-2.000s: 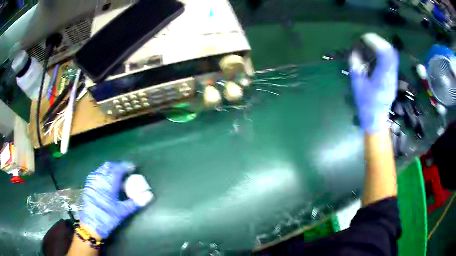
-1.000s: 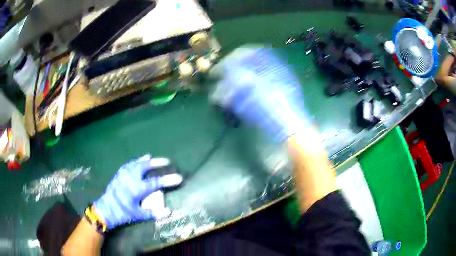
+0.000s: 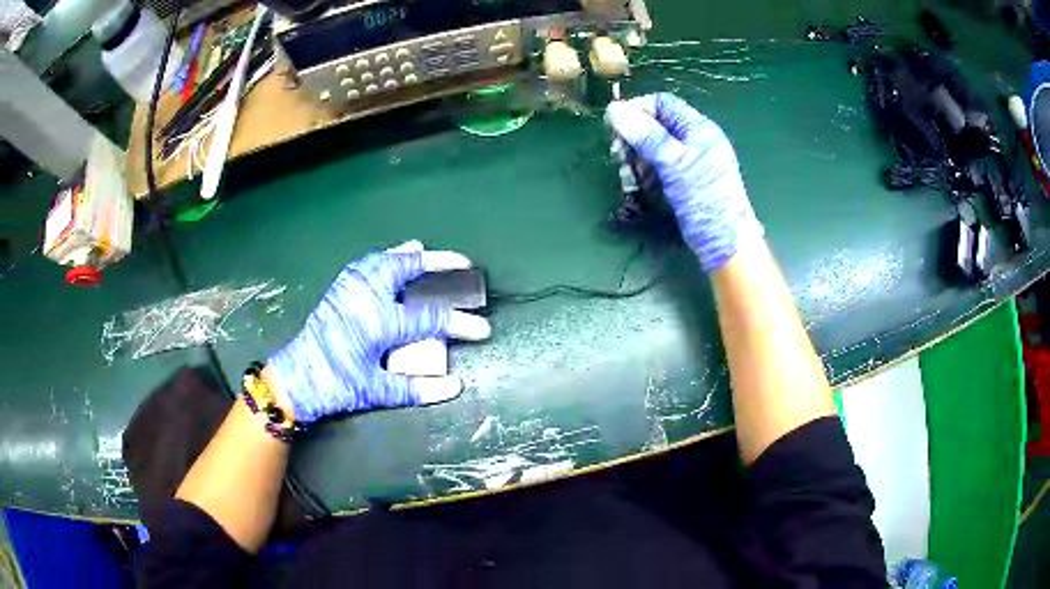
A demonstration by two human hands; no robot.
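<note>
My left hand (image 3: 368, 334), in a blue-white knit glove, lies on the green mat with a black power adapter (image 3: 447, 289) between its fingers and a white test socket (image 3: 419, 358) under its palm and lower fingers. A thin black DC output cord (image 3: 564, 291) runs right from the adapter towards my right hand. My right hand (image 3: 679, 161), gloved, pinches the cord end at its fingertips, just below the two cream load terminals (image 3: 585, 58) of the test instrument (image 3: 403, 58). The plug tip is too small to make out. The instrument's display is lit.
A pile of black adapters (image 3: 950, 127) lies at the right. Clear plastic film (image 3: 184, 320) lies at the left, near a red-capped carton (image 3: 88, 219). Pens and a long white stick (image 3: 233, 104) rest on the wooden board. A green bin (image 3: 976, 449) stands at the lower right.
My right hand went from the adapter pile to below the load terminals with the cord. The adapter now sits in my left hand beside the socket. The view has shifted.
</note>
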